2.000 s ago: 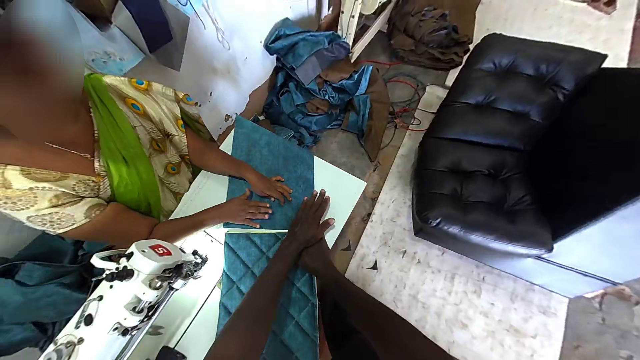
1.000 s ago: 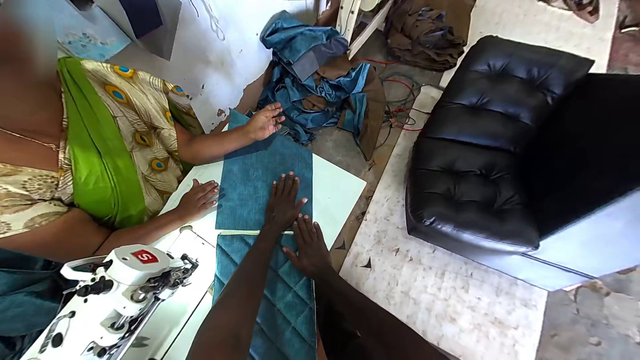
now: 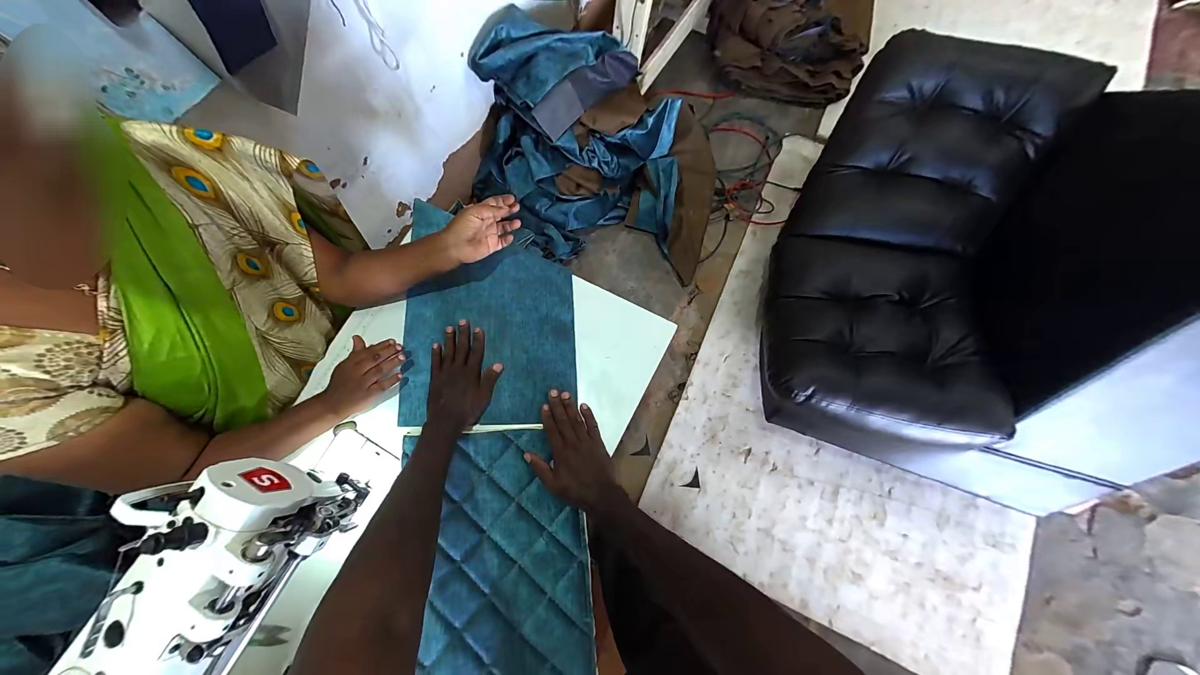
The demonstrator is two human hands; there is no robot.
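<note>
A smooth teal fabric panel [image 3: 525,319] lies flat on the white table. Directly below it lies a diamond-quilted teal panel [image 3: 511,562], with a narrow pale strip between the two. My left hand [image 3: 461,380] rests palm down on the lower part of the smooth panel, fingers apart. Over the right upper corner of the quilted panel, my right hand [image 3: 574,455] is spread flat, its fingertips at the edge of the smooth panel. A co-worker's one hand [image 3: 366,375] lies at the smooth panel's left edge; the other [image 3: 483,230] is raised above its top.
A white sewing machine [image 3: 253,525] stands at the lower left, near the co-worker in patterned cloth. Beyond the table lies a heap of teal and brown fabric [image 3: 591,141]. Cables [image 3: 750,159] run over the floor. A black tufted seat [image 3: 900,272] stands on the right.
My hands, close together two seconds ago, are now apart, the left one farther up on the smooth panel. The co-worker's hands have left the middle of that panel, and one is lifted.
</note>
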